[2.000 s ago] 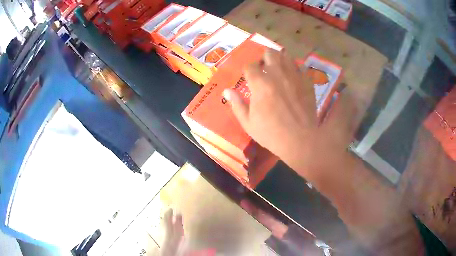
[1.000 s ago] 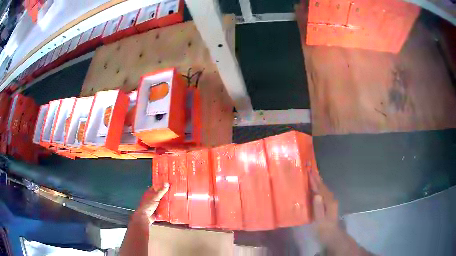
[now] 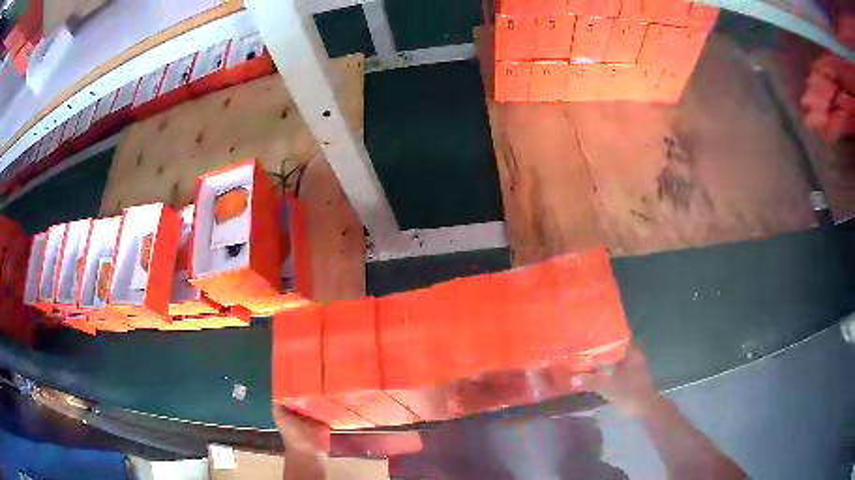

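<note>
A row of closed orange-red product boxes (image 3: pixel 450 328) is pressed side by side in front of me, over the near edge of the green bench. My left hand (image 3: pixel 302 433) grips the row at its left end, low down. My right hand (image 3: pixel 630 377) grips the right end at the lower corner. The fingers of both hands are partly hidden by the boxes and blurred. Open product boxes (image 3: pixel 141 255) with white insides stand on the left part of the bench, one open box (image 3: pixel 230 234) set higher than the rest.
A stack of closed boxes (image 3: pixel 591 52) stands on a plywood board (image 3: pixel 647 178) at the back right. Another plywood board (image 3: pixel 225 127) lies at the left behind a white metal post (image 3: pixel 323 117). The green bench (image 3: pixel 750 300) continues right. Brown cardboard (image 3: pixel 253 464) shows at the bottom left.
Since one second ago, the held row has tilted and its underside shows more. The view has turned right, so the open boxes sit further left. Two seconds ago my right hand lay on stacked boxes.
</note>
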